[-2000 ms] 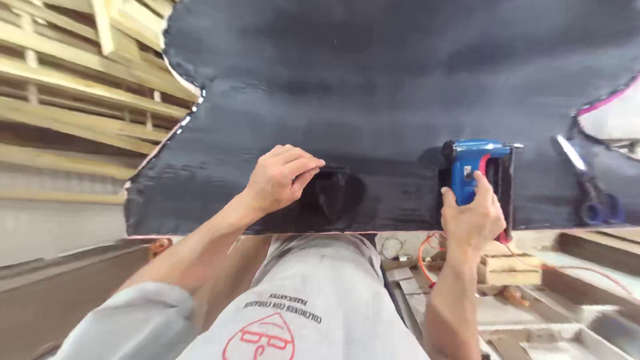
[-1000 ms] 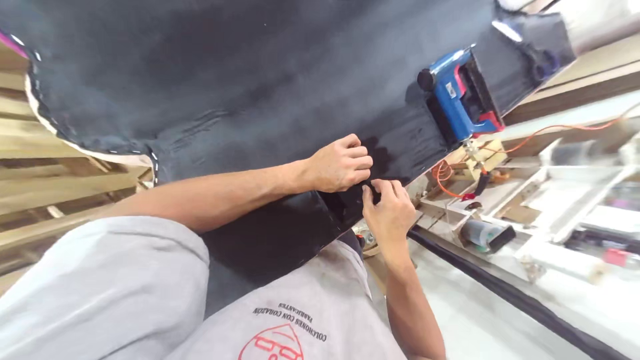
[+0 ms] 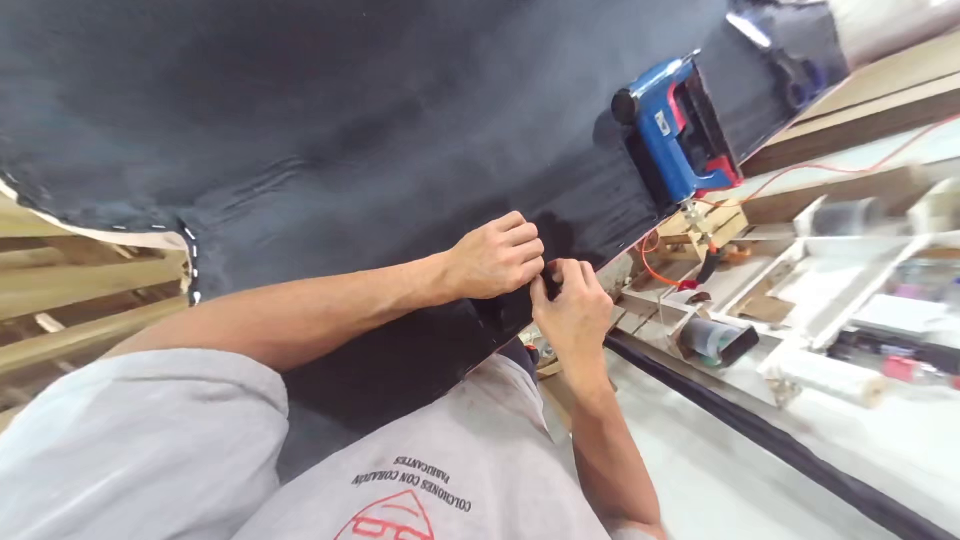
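Black fabric covers a large panel with a scalloped edge, where a row of staples shows at the left. Near the panel's front edge my left hand has its fingers curled onto the fabric. Close beside it, my right hand pinches a bit of the black fabric between thumb and fingers. What lies under my left fingers is hidden. A blue pneumatic stapler lies on the fabric to the right, near the edge, with an air hose fitting at its handle. Scissors with blue handles lie farther right.
Wooden slats stand at the left beyond the scalloped edge. Below and right of the panel is a white divided rack with small items. An orange air hose runs across there. A long dark strip slants across the lower right.
My right hand has let go of the stapler, seen held two seconds ago, and come to the front edge beside my left hand. The view has turned considerably.
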